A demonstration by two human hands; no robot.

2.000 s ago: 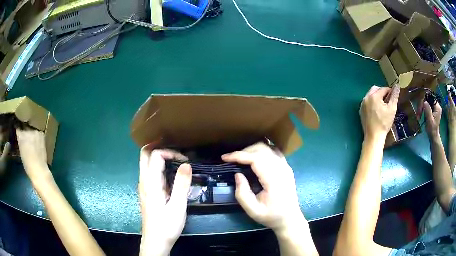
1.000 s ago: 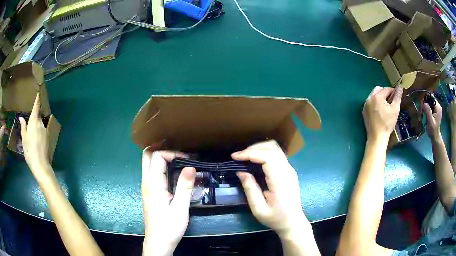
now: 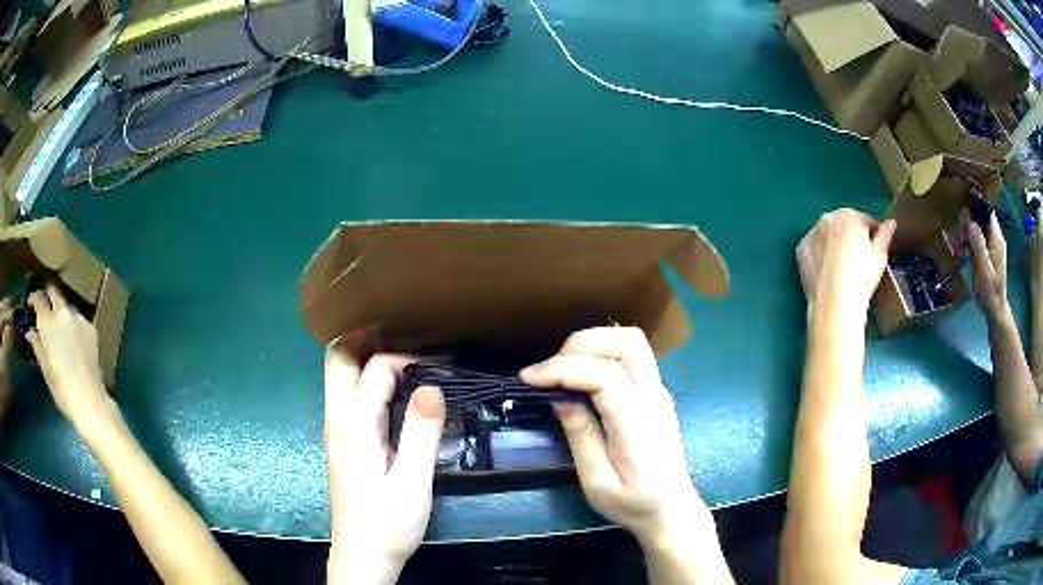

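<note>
A brown cardboard box stands in front of me with its lid raised at the back. A black cable bundle lies across the inside of the box. A power adapter sits front right in the box, and a shiny clear bag front left. My left hand is at the box's left side, its thumb and fingers on the bundle's left end. My right hand pinches the bundle's right part. The fingers hide both bundle ends.
Other people's hands work at open boxes on the left and right. More open cartons stand far right. A white cord crosses the green bench. A cream-grey metal case and blue bin are at the back left.
The bundle's right part has shifted in my right fingers, which have moved slightly left. The left neighbour's box lid and hands have moved. The right neighbour's near hand has moved left and down.
</note>
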